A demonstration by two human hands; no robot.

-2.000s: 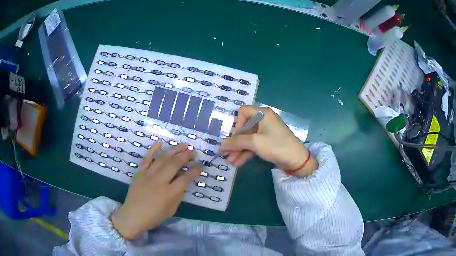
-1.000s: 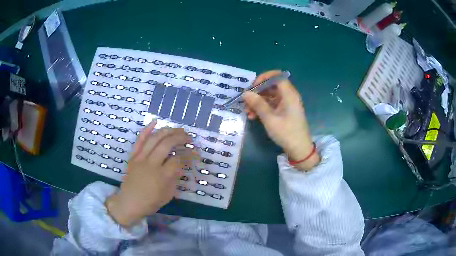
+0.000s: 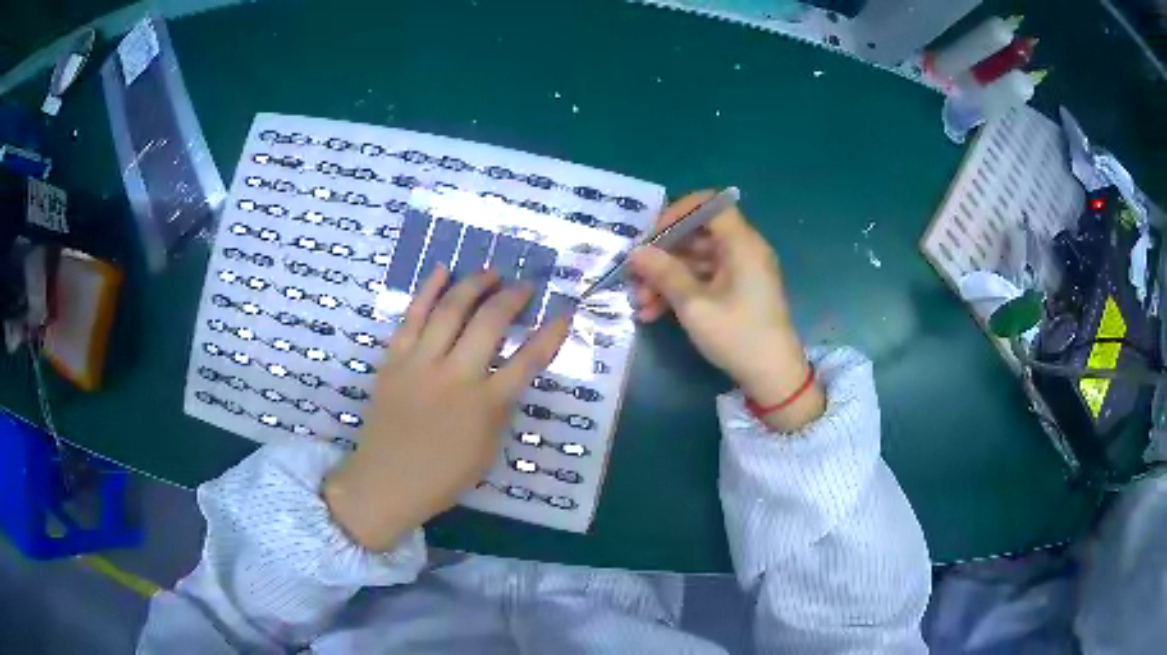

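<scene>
A white tray [image 3: 294, 384] with rows of small dark-and-white components lies flat and slightly turned. Dark adhesive strips [image 3: 442, 250] stand side by side on a clear, glossy backing film [image 3: 572, 355] on the tray. My left hand [image 3: 442, 390] lies flat, fingers spread, fingertips on the lower part of the strips; it holds nothing. My right hand [image 3: 723, 297] holds silver tweezers [image 3: 666, 239] at the tray's right edge. Their tips are at the short strip at the block's right end. Whether they grip a piece cannot be told.
A long dark strip sheet [image 3: 160, 147] with clear edges lies at left, above an orange-framed block [image 3: 83, 320]. At right are a second tray [image 3: 1005, 186], a black device with a yellow label [image 3: 1102, 352], cables and white-and-red bottles [image 3: 983, 58]. A blue object is lower left.
My left hand has moved up and right from the lower rows onto the strips. My right hand has moved up from the lower right rows to the short strip, still with the tweezers.
</scene>
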